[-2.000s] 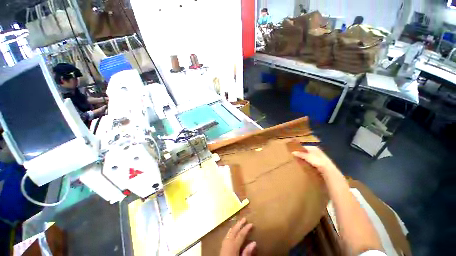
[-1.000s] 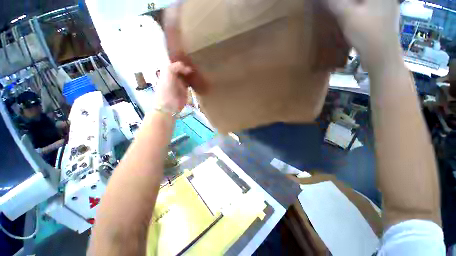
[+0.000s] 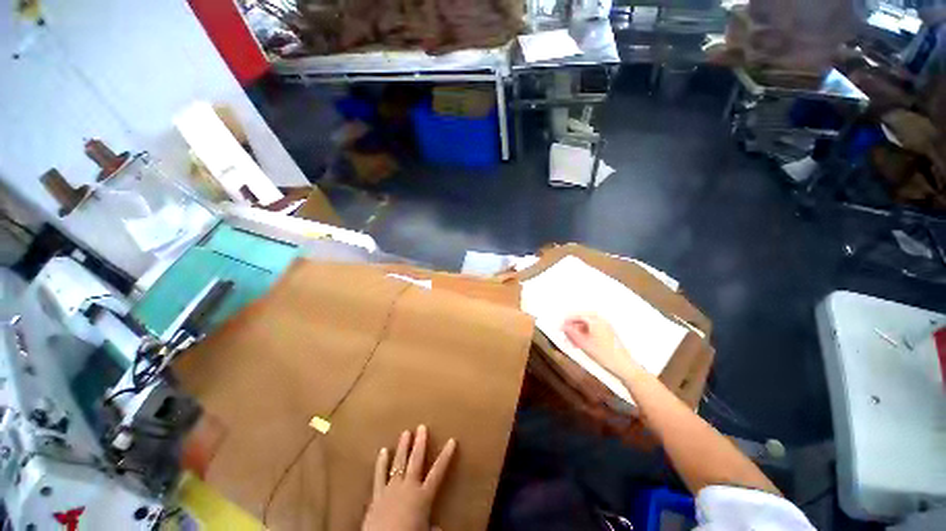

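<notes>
A large brown fabric panel (image 3: 446,353) lies spread in front of me, with a curved dark line across it and a small yellow tab (image 3: 321,424) on that line. My left hand (image 3: 402,493) rests flat on the panel near the bottom edge, fingers apart. My right hand (image 3: 600,347) is on a white sheet (image 3: 560,296) that lies on the stack of cut brown panels (image 3: 690,368). Its fingers are curled; whether they pinch the sheet is unclear. A yellow template edge (image 3: 213,508) shows at the lower left, mostly hidden by the panel.
The sewing machine head (image 3: 62,467) stands at the left, with black cables and a teal bed (image 3: 218,270) behind. A white table (image 3: 882,384) is at the right. A table with brown piles (image 3: 394,64) and a blue bin (image 3: 456,137) stand beyond the dark floor.
The view has turned right. The brown panel, raised in both hands one second ago, now lies spread out. My left hand has come down onto it; my right hand has moved to the white sheet.
</notes>
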